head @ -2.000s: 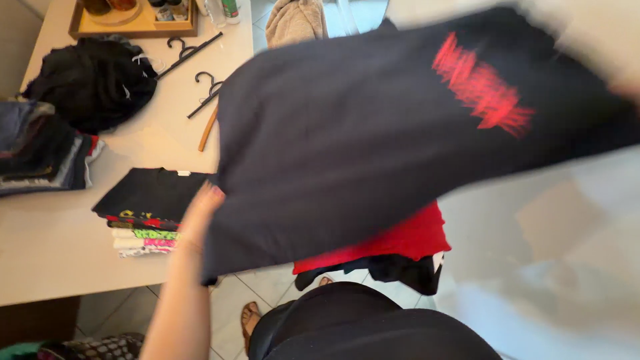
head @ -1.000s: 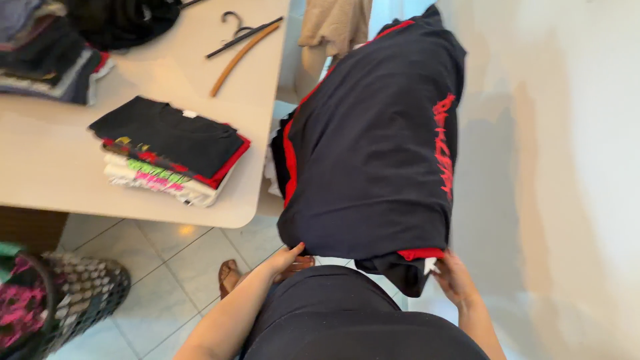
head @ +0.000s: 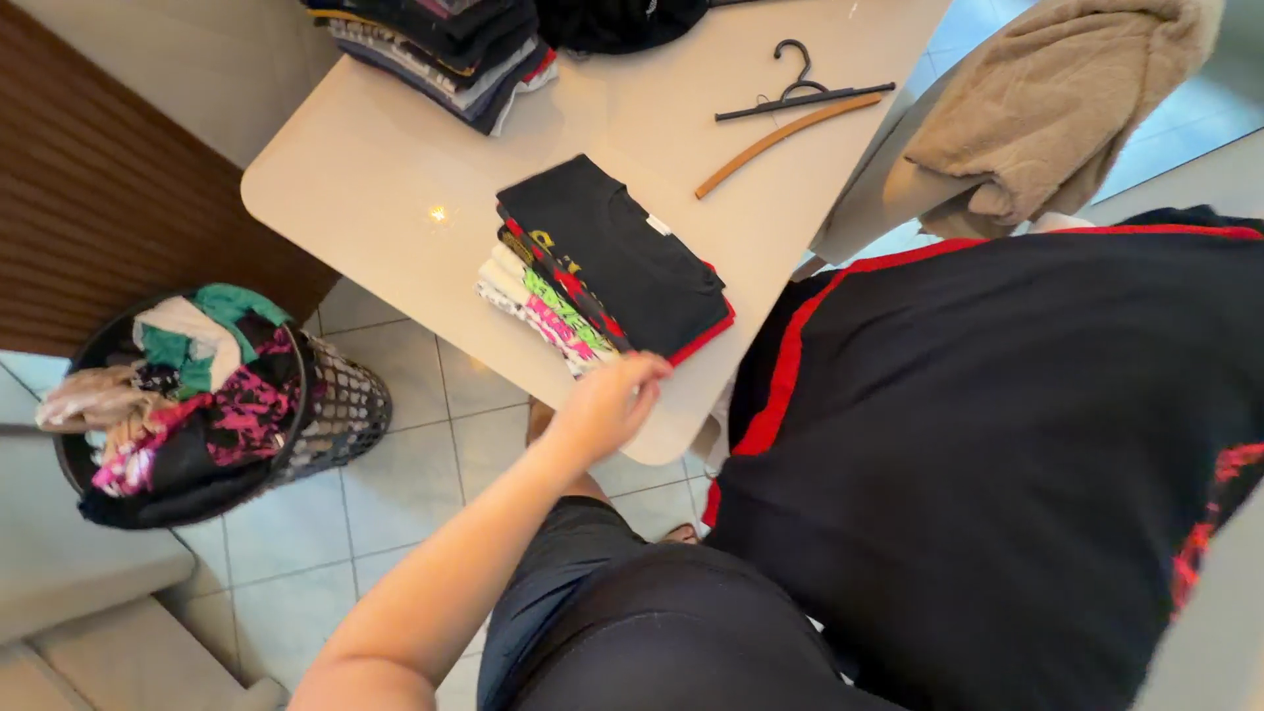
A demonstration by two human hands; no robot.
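My left hand [head: 617,400] is at the near corner of a stack of folded T-shirts [head: 632,272], its fingers slightly curled beside the red edge; whether it touches them is hard to tell. A black shirt lies on top of the stack, with red, white, green and pink printed ones below. To the right, a large black garment [head: 1007,415] with red edges showing and a red print lies spread over other clothes. My right hand is out of view.
A laundry basket [head: 346,395] full of clothes stands on the tiled floor at left. On the table [head: 375,178] are a black hanger [head: 805,99], a curved wooden piece [head: 780,138] and another clothes pile [head: 464,59]. A beige towel [head: 1057,118] hangs at upper right.
The black garment, held up by both hands earlier, now lies at the right, let go by my left hand. That hand has moved to the shirt stack. The view has swung left.
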